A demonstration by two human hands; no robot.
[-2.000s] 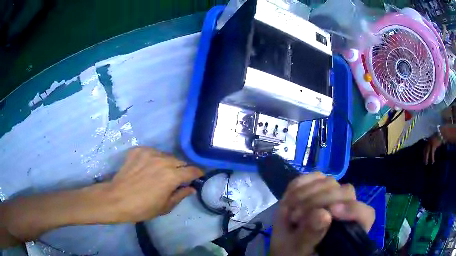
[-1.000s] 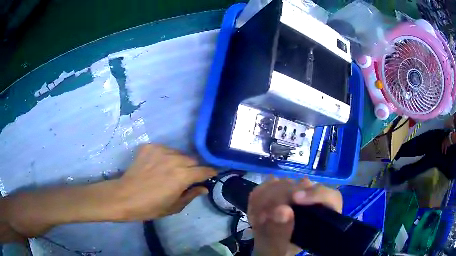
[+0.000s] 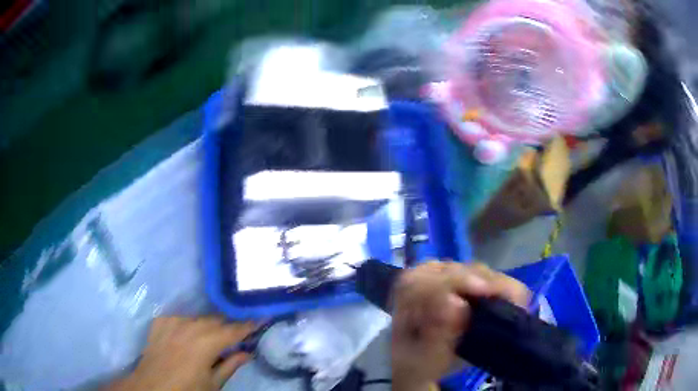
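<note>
My right hand [image 3: 436, 321] is closed around a black electric screwdriver [image 3: 505, 340]. Its nose points left, with the thin bit at the metal pickup plate of the screw feeder [image 3: 321, 185]; blur hides whether they touch. The black and white feeder stands in a blue tray [image 3: 268, 309]. My left hand [image 3: 191, 355], at the lower edge, grips a dark ear-cup ring [image 3: 264, 336] of a headphone frame between thumb and fingers, just in front of the tray. Most of the frame is hidden or cut off.
A worn white sheet [image 3: 84, 282] covers the bench at left. A pink fan [image 3: 528, 72] stands at the upper right. A blue crate [image 3: 562, 298] is at lower right, near green crates [image 3: 616, 282]. A cardboard box [image 3: 505, 198] lies below the fan.
The view has turned, and the picture is blurred. The screwdriver has moved from the ear-cup ring back to the feeder's plate. My left hand still holds the ring and shows lower in the picture.
</note>
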